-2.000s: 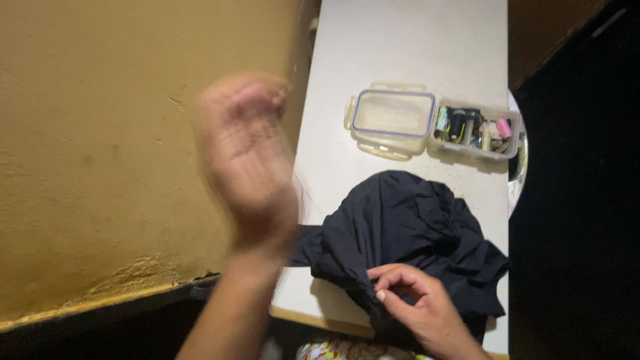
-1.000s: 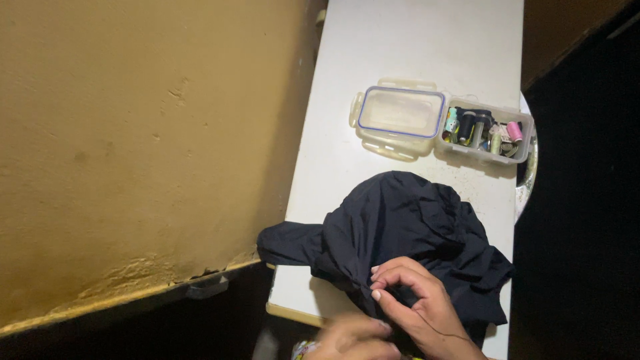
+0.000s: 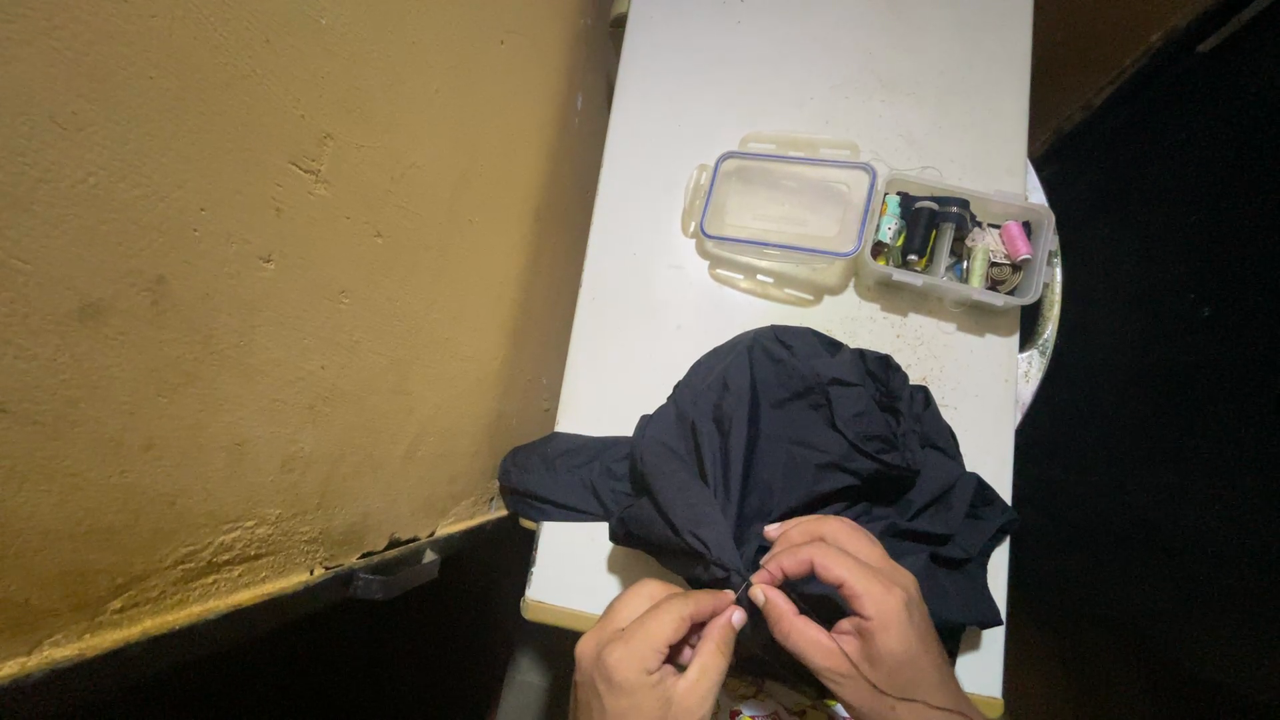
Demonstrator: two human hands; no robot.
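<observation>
Dark, crumpled fabric (image 3: 800,440) lies over the near part of a white table, one end hanging past the left edge. At its near edge my left hand (image 3: 665,645) pinches a thin sewing needle (image 3: 742,590) between thumb and forefinger. Close on the right, my right hand (image 3: 850,610) has thumb and forefinger pinched together at the needle's other end, by the cloth. Whether it grips needle, thread or cloth is too small to tell. A dark thread seems to run across the right wrist.
Beyond the fabric, a clear plastic box (image 3: 955,290) holds thread spools, including a pink spool (image 3: 1016,242) and a black spool (image 3: 920,235). Its blue-sealed lid (image 3: 785,205) lies to the left. A yellowish wall (image 3: 300,300) borders the white table (image 3: 800,70).
My left hand was raised in front of the wall, then came down to the near table edge; now it meets my right hand at the needle. The right hand has stayed by the fabric.
</observation>
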